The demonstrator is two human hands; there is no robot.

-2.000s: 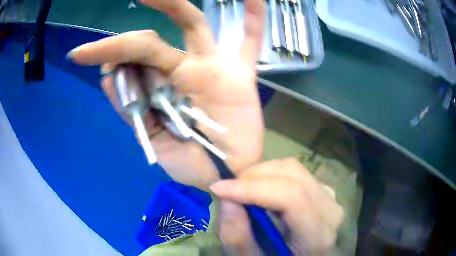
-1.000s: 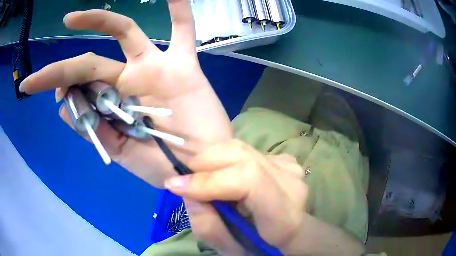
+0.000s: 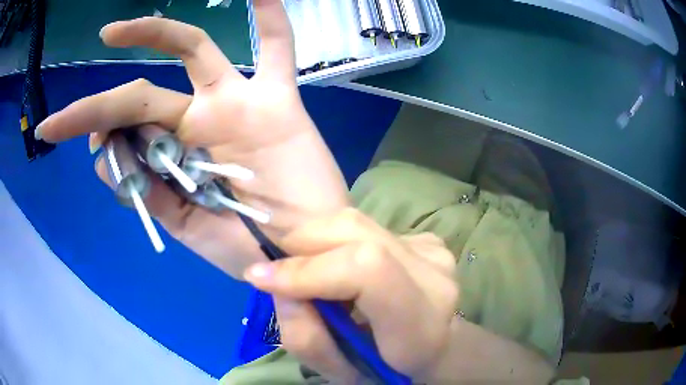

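My left hand (image 3: pixel 248 120) is palm up at left of centre and holds several silver cylinders (image 3: pixel 128 180) in a fan. Pale thin rods (image 3: pixel 147 222) stick out of them towards me. My right hand (image 3: pixel 361 278) is below and right of it, gripping blue-handled tweezers (image 3: pixel 350 338). Their dark tip reaches up among the cylinders; its end is hidden behind them, so contact cannot be told. The far ends of the cylinders are hidden by my left fingers.
A clear plastic box (image 3: pixel 432 37) with cylinders in a row is on the green bench (image 3: pixel 511 68) behind my left hand. A white tray (image 3: pixel 647 26) is at top right. A blue bin (image 3: pixel 259 323) is below my hands, and a black cable (image 3: pixel 31 98) hangs at left.
Over two seconds both hands have shifted left in the picture, still holding the cylinders and tweezers. In the last second they have barely moved. Less of the bin shows.
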